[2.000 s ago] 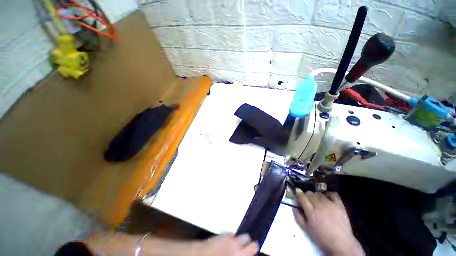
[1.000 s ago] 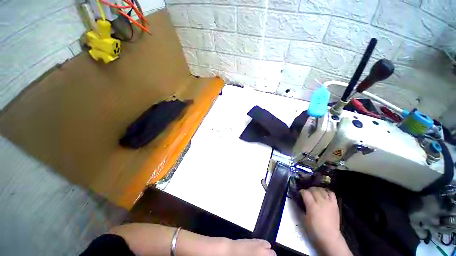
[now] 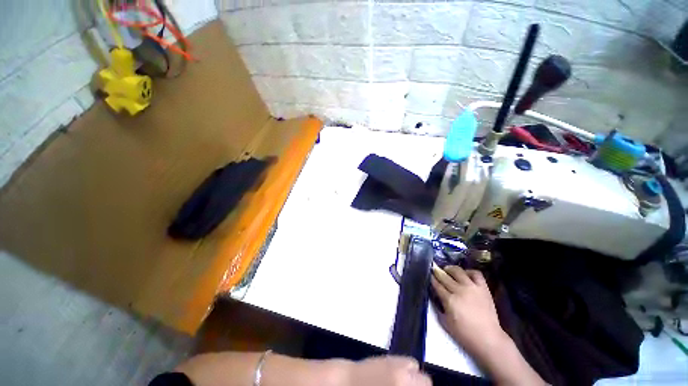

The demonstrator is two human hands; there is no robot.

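Note:
A narrow dark band (image 3: 411,301) runs from the presser foot area (image 3: 446,243) down to the table's front edge. My left hand (image 3: 388,371) holds its near end at the bottom of the picture; the fingertips are partly cut off or hidden. My right hand (image 3: 464,301) lies on the dark cloth just right of the band, fingers close below the foot. The large dark garment cloth (image 3: 566,309) is bunched under and right of the machine arm. The needle is too small to make out.
The white machine head (image 3: 558,192) stands at right, with a blue lamp (image 3: 460,136) and a dark red-black handled tool (image 3: 549,79). Folded dark pieces (image 3: 392,185) lie behind the needle area. A dark bundle (image 3: 219,197) lies on cardboard (image 3: 98,196) beside the orange-taped edge (image 3: 260,234).
The camera view has shifted. My right hand has moved in closer to the foot and the band's edge than one second ago. My left hand still holds the band's near end.

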